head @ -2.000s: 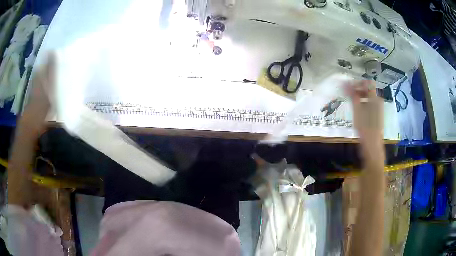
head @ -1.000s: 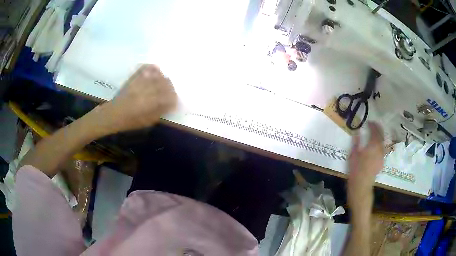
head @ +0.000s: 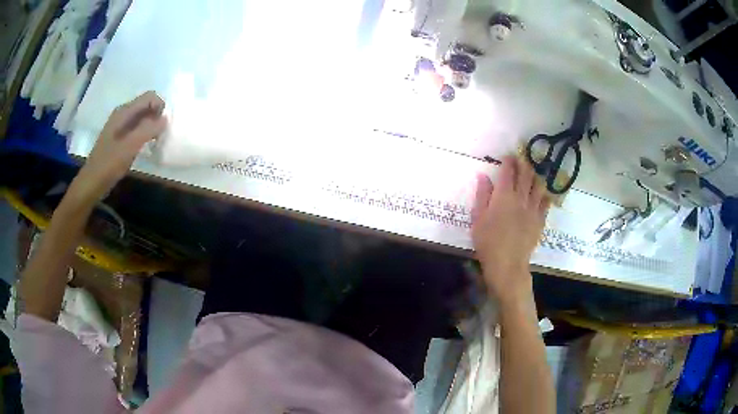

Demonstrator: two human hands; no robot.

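My left hand is at the left of the table with its fingers curled. A washed-out white fabric piece reaches right from it and seems to be in its grip. My right hand is palm down on the table's front part, fingers apart, fingertips at the small tan piece. It partly hides that piece. Black shears lie with their handle loops over the tan piece. The lamp glare hides the fabric's outline.
The white JUKI sewing machine stands at the right, its needle area in bright glare. A small silver tool lies at the bed's right end. White bundles are at the far left. A cream bundle hangs below the table edge, partly behind my right forearm.
My right hand has moved left onto the table by the tan piece; two seconds ago it held white fabric. My left hand has moved left from the table's front edge. The view has shifted.
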